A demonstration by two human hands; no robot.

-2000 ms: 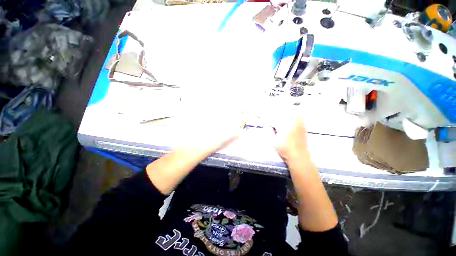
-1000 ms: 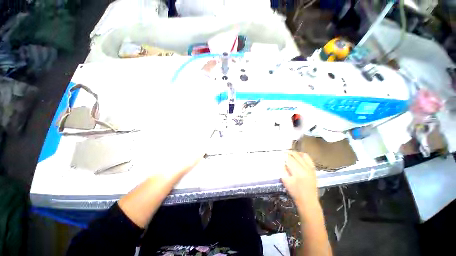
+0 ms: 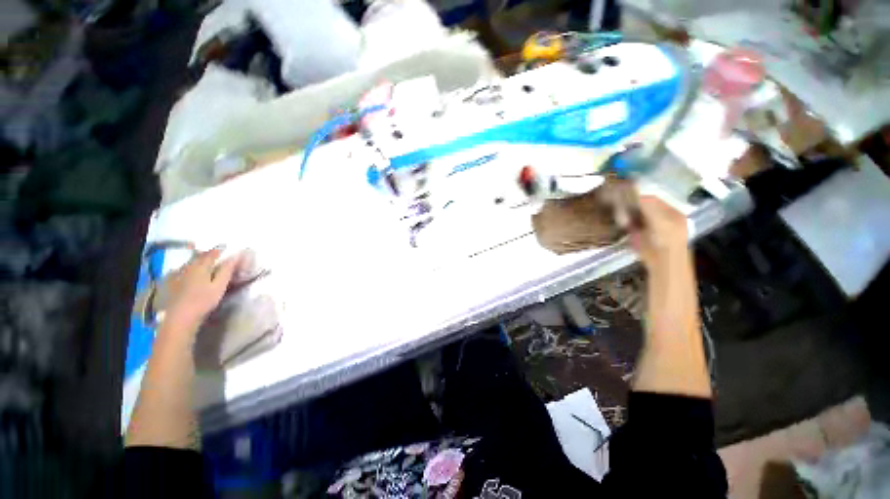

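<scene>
My left hand (image 3: 200, 285) is over the tan pieces and the thin curled strip (image 3: 156, 255) at the left end of the table; blur hides whether it grips one. A pale tan piece (image 3: 249, 326) lies just right of and below it. My right hand (image 3: 652, 222) is at the right edge of the brown stack of cut pieces (image 3: 576, 222), with its fingers at a raised brown edge; blur hides the exact grip. The needle area (image 3: 418, 210) of the white and blue sewing machine (image 3: 527, 136) is between my hands, with no hand at it.
A pale scrap bin (image 3: 283, 122) stands behind the white table (image 3: 342, 292). An orange-yellow thread cone (image 3: 543, 47) is behind the machine. A pink bundle (image 3: 734, 74) is at the upper right. White paper (image 3: 582, 429) lies near my lap, and thread scraps (image 3: 561, 341) lie below the table edge.
My hands have parted from the table's front middle: the left moved to the pieces at the left end, the right to the brown stack. The view has shifted and tilted.
</scene>
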